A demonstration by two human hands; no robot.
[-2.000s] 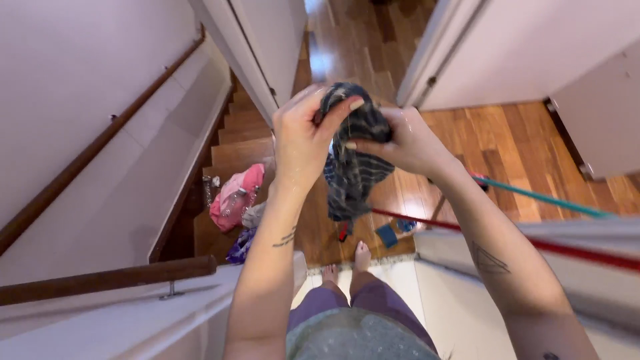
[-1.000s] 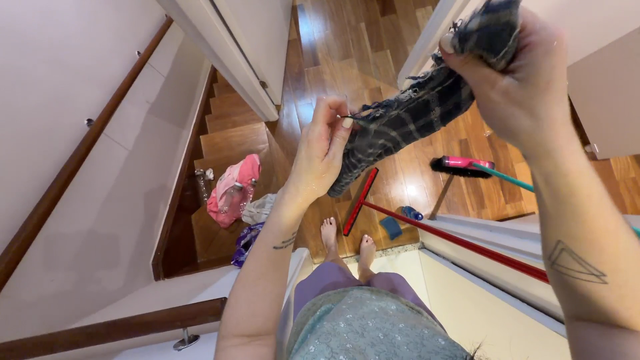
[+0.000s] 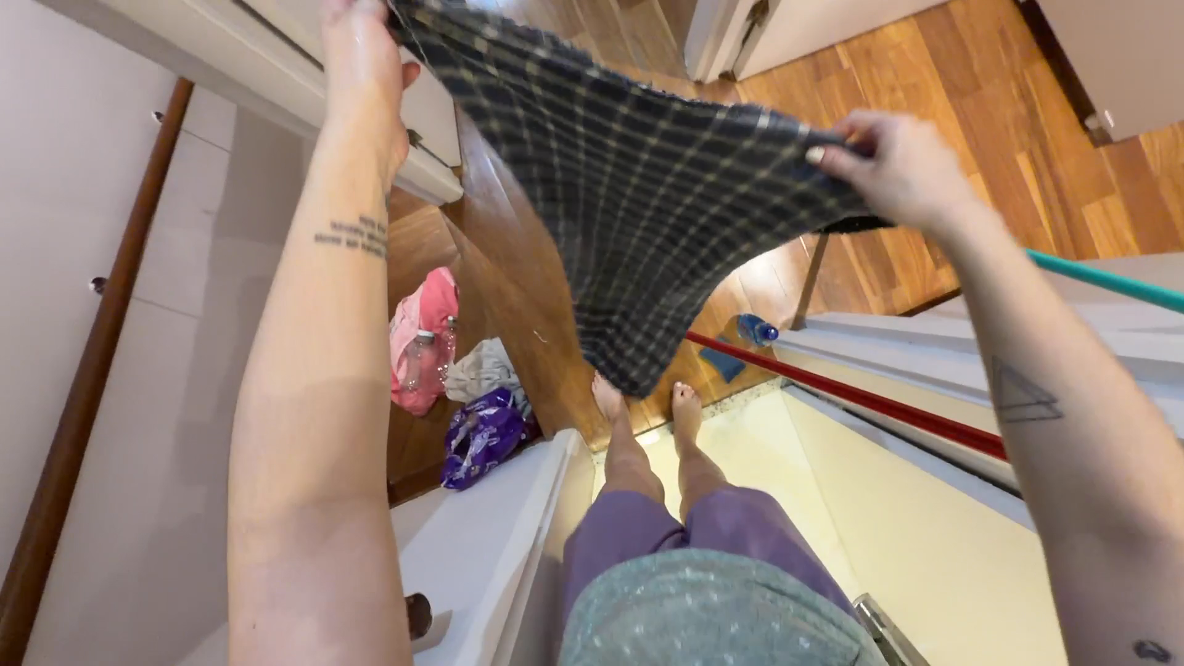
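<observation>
A dark plaid cloth with pale lines and a frayed upper edge is stretched between my two hands. At the upper left, my left hand grips one corner, its fingertips partly cut off by the top of the frame. My right hand pinches the other end between thumb and fingers at the upper right. The middle of the cloth sags to a point above my bare feet. Behind it, a red pole runs down to the right; its far end is hidden by the cloth.
Pink cloth with a clear plastic bottle, grey cloth and a purple plastic bag lie at left. A blue bottle and blue cloth lie near my feet. A wooden handrail runs along the left wall; a teal pole is at right.
The plaid cloth was bunched in both hands, then drawn out into a narrow strip; now it is spread wide. My left hand has moved up and left, and my right hand has come lower.
</observation>
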